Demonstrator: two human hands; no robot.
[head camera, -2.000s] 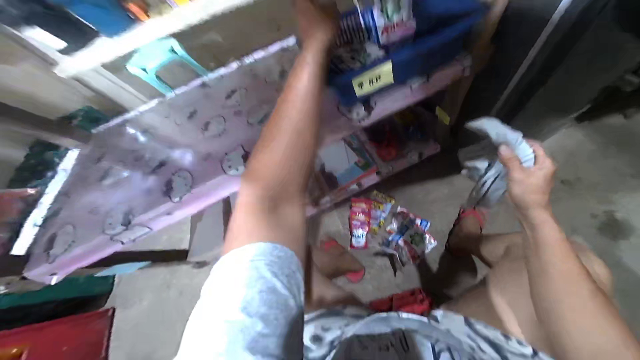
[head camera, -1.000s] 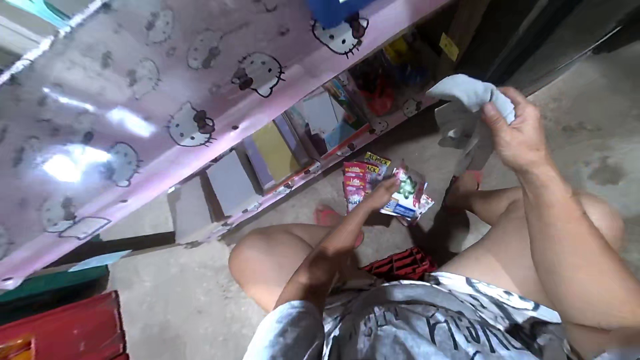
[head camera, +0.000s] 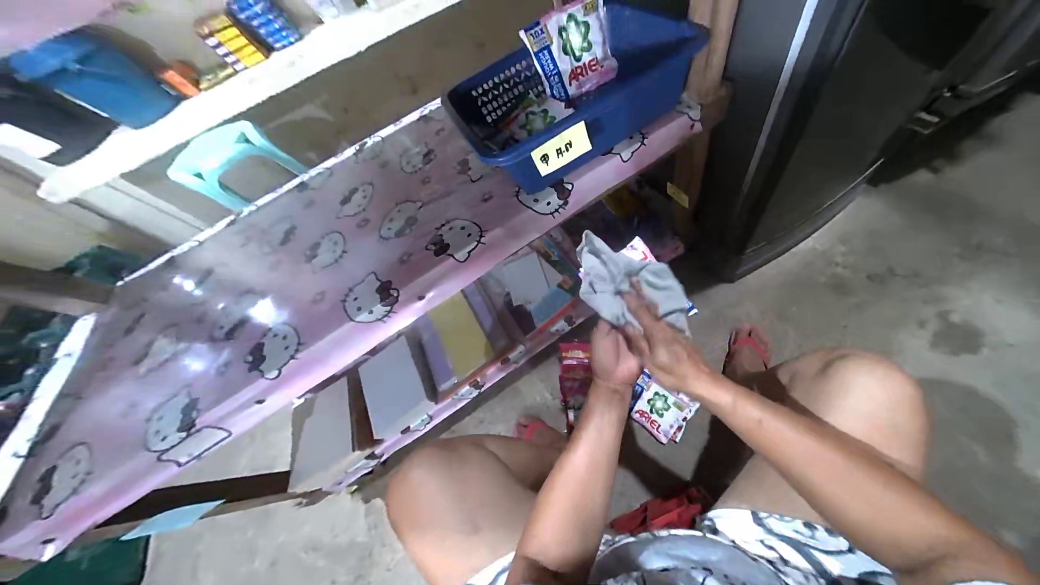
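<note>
My right hand (head camera: 662, 345) presses a grey cloth (head camera: 621, 280) with its fingers spread over it. Below the cloth's lower edge is my left hand (head camera: 615, 357), curled against a detergent sachet that shows mostly behind the cloth (head camera: 638, 250); its grip is partly hidden. On the floor beneath my hands lie Ariel detergent sachets (head camera: 660, 409) and red sachets (head camera: 574, 374). A blue plastic basket (head camera: 634, 110) with a handwritten paper tag stands on the pink cat-patterned shelf (head camera: 398, 252). One Ariel sachet (head camera: 578, 49) stands upright in it, another lies lower inside.
Boxes and a yellow item (head camera: 459, 337) fill the low shelf on the left. A dark refrigerator-like cabinet (head camera: 772, 146) stands right of the shelf. Behind is a light teal plastic stool (head camera: 231, 162). A red object (head camera: 662, 512) lies between my legs.
My left hand was up at the basket, then down at the floor sachets, and is now raised by the cloth. My right hand has moved left with the cloth, to meet it.
</note>
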